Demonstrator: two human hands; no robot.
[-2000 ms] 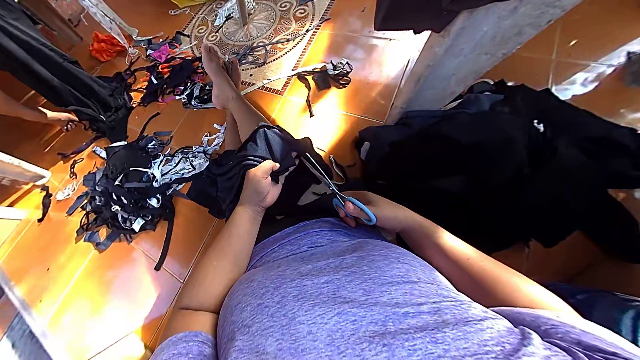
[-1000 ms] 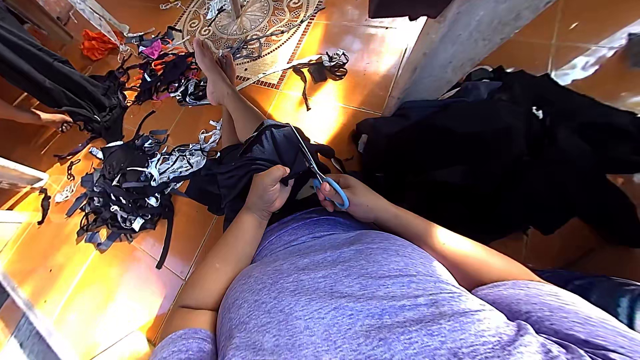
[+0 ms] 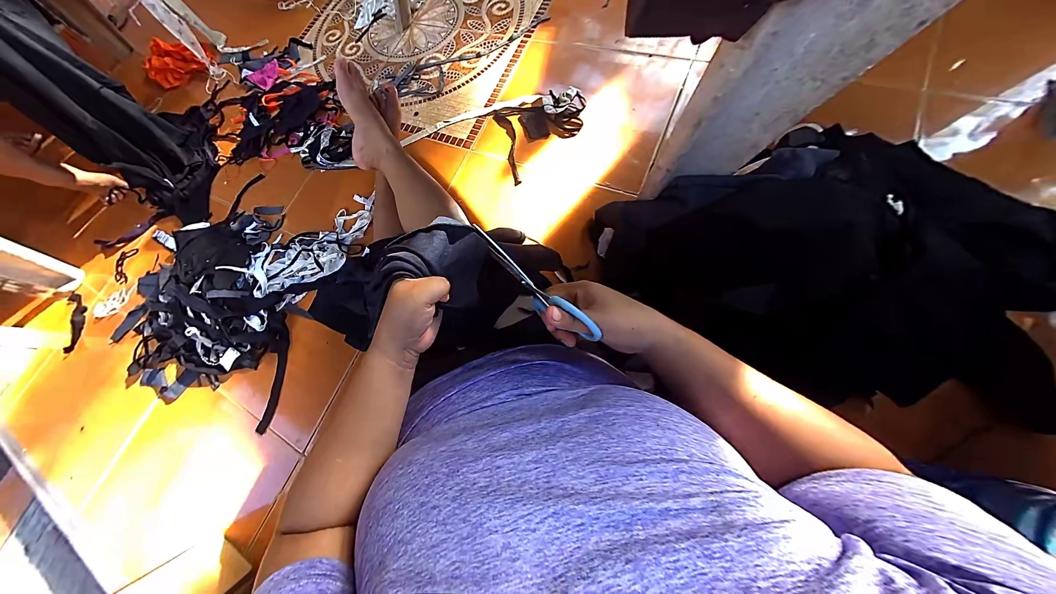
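My left hand (image 3: 410,320) is closed on a bunched dark cloth (image 3: 462,272) that lies across my lap. In my right hand (image 3: 606,315) is a pair of scissors with light blue handles (image 3: 584,320). Their long metal blades point up and to the left along the cloth's right part; whether the tips touch the cloth I cannot tell. The blades look nearly together. Left of the cloth, on the tiled floor, lies a heap of black, grey and white fabric strips (image 3: 216,309).
A large pile of black garments (image 3: 792,247) lies to the right, beside a pale post (image 3: 767,74). Ahead are a patterned round mat (image 3: 487,49), coloured scraps (image 3: 276,107) and a small strip bundle (image 3: 561,114). At far left another person's hand (image 3: 103,183) touches black cloth.
The scissors' blades stood apart two seconds ago and now look nearly together. My right hand has shifted slightly, and the cloth at my left hand has changed its folds.
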